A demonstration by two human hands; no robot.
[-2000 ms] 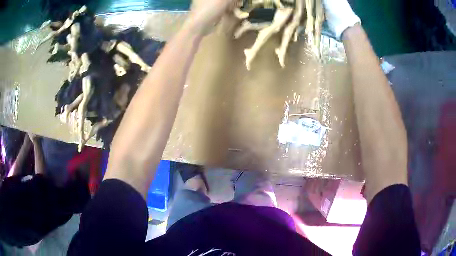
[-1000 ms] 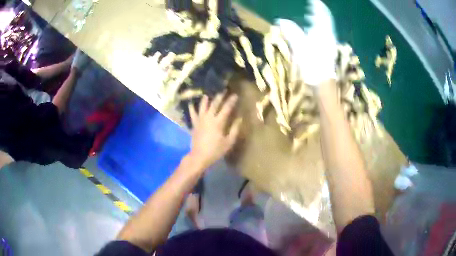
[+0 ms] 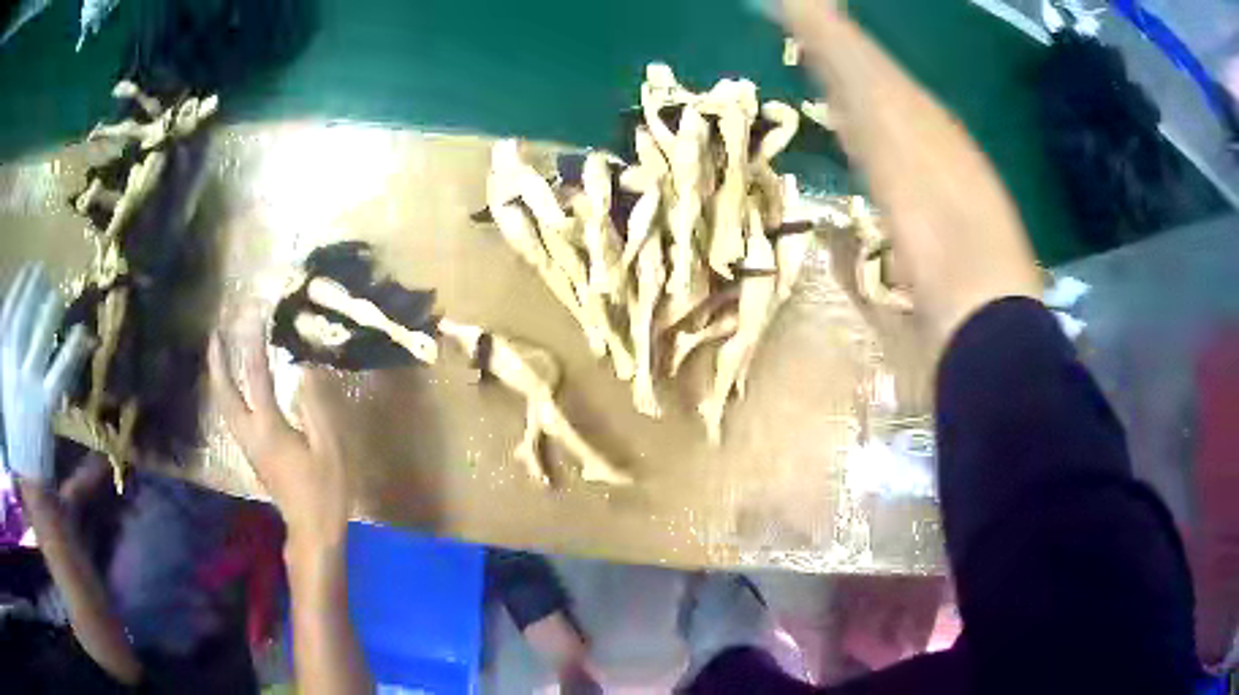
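Observation:
Tan headless doll bodies (image 3: 686, 204) lie heaped on the cardboard-covered table (image 3: 408, 183), right of centre. A finished doll with dark hair (image 3: 360, 310) lies at centre left, and one more tan body (image 3: 537, 387) lies beside it. My left hand (image 3: 283, 441), bare and blurred, is just below and left of the dark-haired doll, fingers apart, with nothing seen in it. My right hand (image 3: 804, 16) is at the top edge, above and right of the heap, mostly cut off and blurred; its grip is hidden.
Dark-haired dolls (image 3: 116, 272) are piled at the left. Another person's white-gloved hand (image 3: 30, 373) is beside that pile. A green surface (image 3: 476, 61) runs behind the table. A blue bin (image 3: 415, 604) stands below the front edge. Dark material (image 3: 1107, 136) lies at the back right.
The view has turned. My right hand has left the heap and reached up to the top edge. The dark-haired pile now lies further left, with one doll apart; a neighbour's gloved hand is beside the pile.

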